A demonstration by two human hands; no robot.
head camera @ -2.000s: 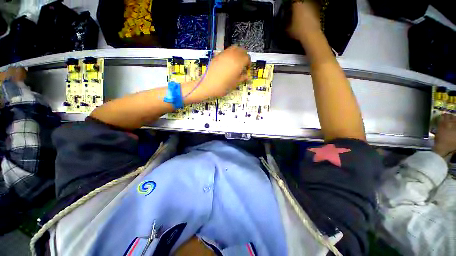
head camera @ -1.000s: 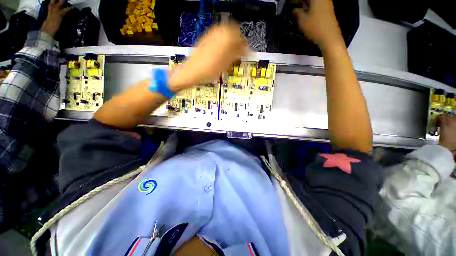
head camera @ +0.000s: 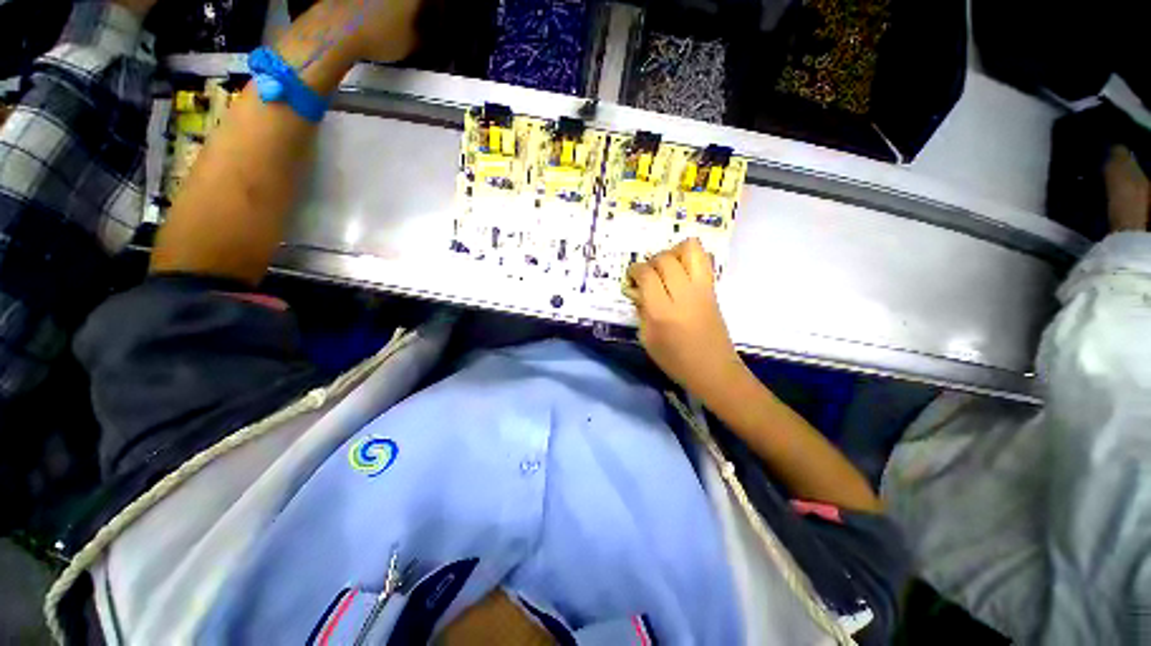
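Observation:
Cream-yellow circuit board panels (head camera: 524,215) lie side by side on the metal conveyor rail, with yellow parts and black parts along their far edge. My right hand (head camera: 678,303) is over the near part of the right-hand panel, fingertips together at its surface; whether a small part is between them cannot be told. My left hand (head camera: 366,28) is stretched to the upper left over a black bin, wearing a bright blue wrist strap (head camera: 285,86). Its fingers are dark and cut off by the top edge, so its grip cannot be seen.
Beyond the rail (head camera: 884,278) stand black bins holding blue components (head camera: 539,44), silver-grey components (head camera: 683,76) and gold-brown components (head camera: 836,53). Another board (head camera: 189,139) lies at the left, partly behind my forearm. A person in a checked sleeve (head camera: 63,164) is at left, one in white (head camera: 1098,341) at right.
My left hand has moved from above the panels to the upper left. My right hand has come from the right-hand bin down to the panel. The view has shifted, and the yellow block heap is no longer visible.

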